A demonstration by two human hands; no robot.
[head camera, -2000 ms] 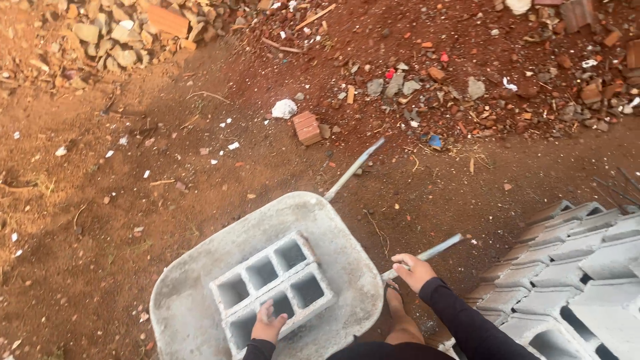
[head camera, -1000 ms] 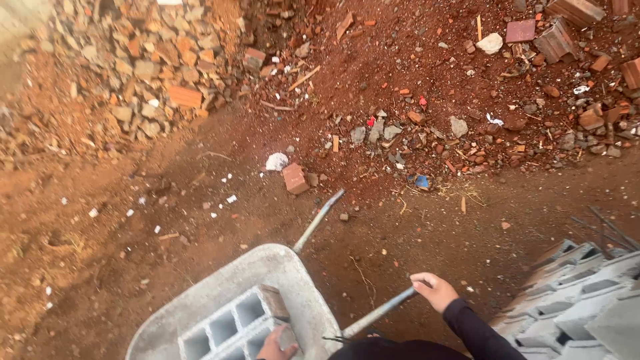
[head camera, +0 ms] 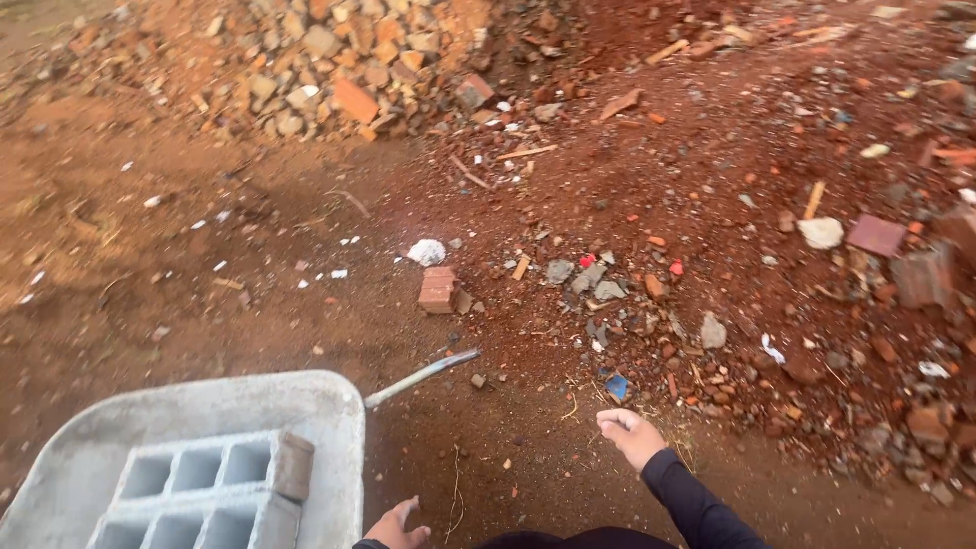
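Observation:
A grey metal wheelbarrow [head camera: 339, 427] stands at the lower left with hollow concrete blocks [head camera: 290, 465] lying side by side in its tray. One of its handles [head camera: 423, 377] sticks out to the right over the dirt; the other is not visible. My left hand [head camera: 398, 526] is just right of the tray at the bottom edge, fingers apart, holding nothing. Over bare ground, right of the handle, my right hand [head camera: 633, 437] is raised with fingers loosely curled; nothing shows in it, and its palm side is hidden.
A broken red brick [head camera: 438, 290] and a white lump [head camera: 426, 252] lie beyond the handle. Stone and brick rubble [head camera: 328, 69] is heaped at the upper left. Red soil with broken bricks, wood pieces and a blue scrap [head camera: 617, 387] spreads to the right.
My right hand has let go of the wheelbarrow handle. My left hand has left the blocks and is now right of the tray. The view has shifted, and the stacked blocks at right are out of frame.

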